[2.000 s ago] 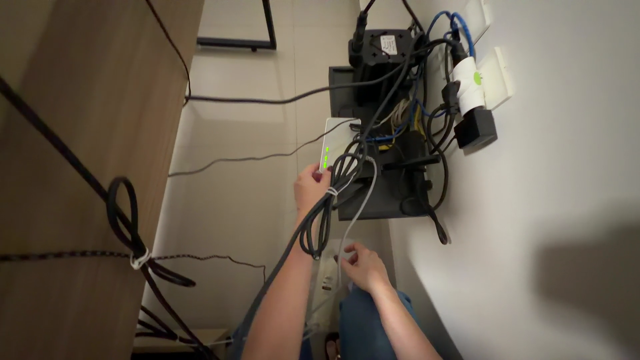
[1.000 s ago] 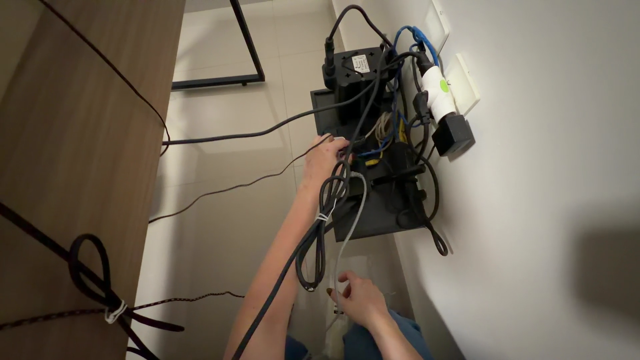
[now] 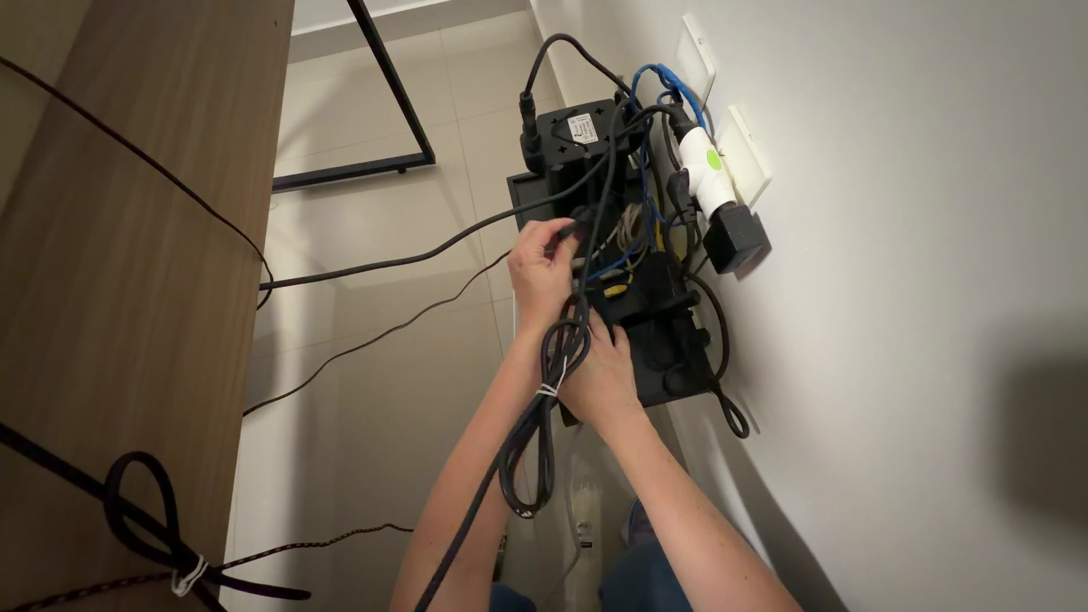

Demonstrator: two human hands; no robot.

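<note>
My left hand (image 3: 542, 263) is at the left side of the black equipment stack, its thumb and fingers pinched on a dark plug or cable end (image 3: 568, 229). Just below it, my right hand (image 3: 602, 370) reaches in behind a coiled black cable (image 3: 535, 425) bound with a white tie; whether it grips anything is hidden. Next to my fingers lie a grey cable bundle (image 3: 629, 228), blue cables and a yellow connector (image 3: 615, 291). A black box with a label (image 3: 581, 132) stands above my left hand.
On the wall to the right, a white adapter (image 3: 707, 174) and a black power adapter (image 3: 734, 238) sit by white wall plates (image 3: 748, 157). A wooden panel (image 3: 144, 255) fills the left, with a tied cable (image 3: 149, 518). A black metal frame (image 3: 357, 172) stands on the floor.
My right hand has moved up from near my lap to the equipment, beside my left hand. The white device with green lights, at my left hand two seconds ago, is no longer plainly visible.
</note>
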